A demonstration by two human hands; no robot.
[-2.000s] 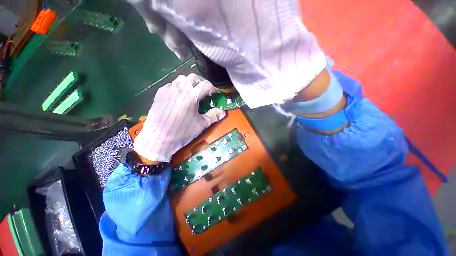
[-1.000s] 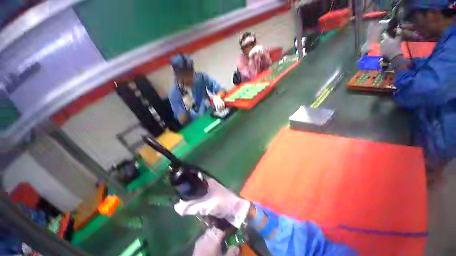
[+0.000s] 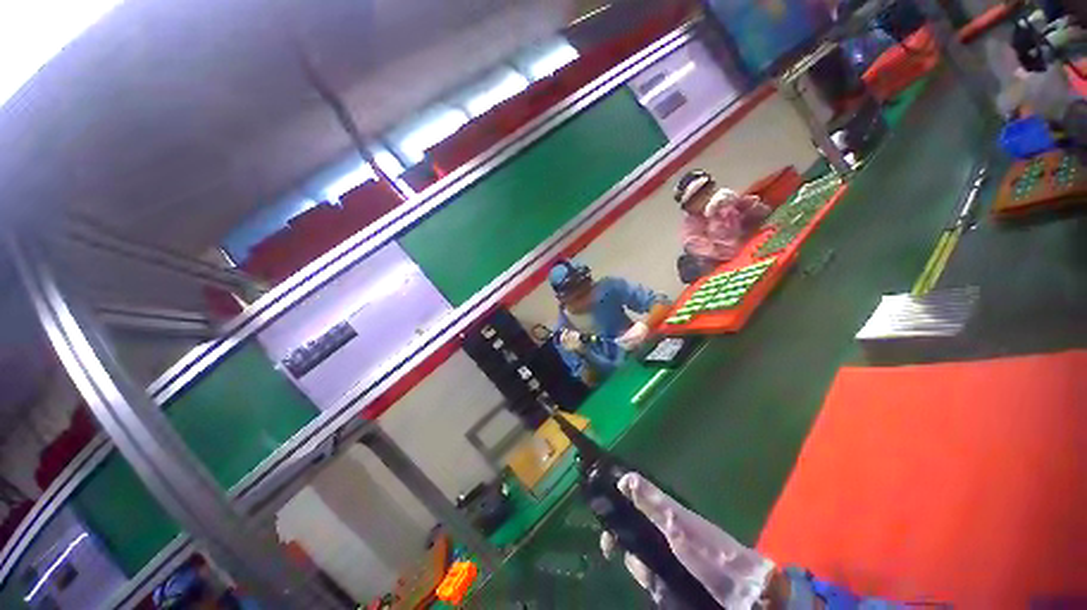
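My right hand (image 3: 695,539), in a white glove, is at the bottom centre, wrapped around the black electric screwdriver (image 3: 638,530). The screwdriver is tilted, and its cable end points up and left. Its bit is not visible. My left hand cannot be made out; the fixture and boards in front of me are below the picture's edge. The red mat (image 3: 954,477) lies to the right of my right hand.
A shiny ribbed block (image 3: 918,315) lies beyond the mat on the dark green bench (image 3: 763,423). Two people (image 3: 596,312) sit across the bench by a red mat with green boards. Another worker's fixture (image 3: 1041,185) is at the far right. A metal post (image 3: 131,435) stands left.
The view has tilted up and away from the work. The fixture and my left hand have left the picture. My right hand still holds the screwdriver, now lower and further right in the picture.
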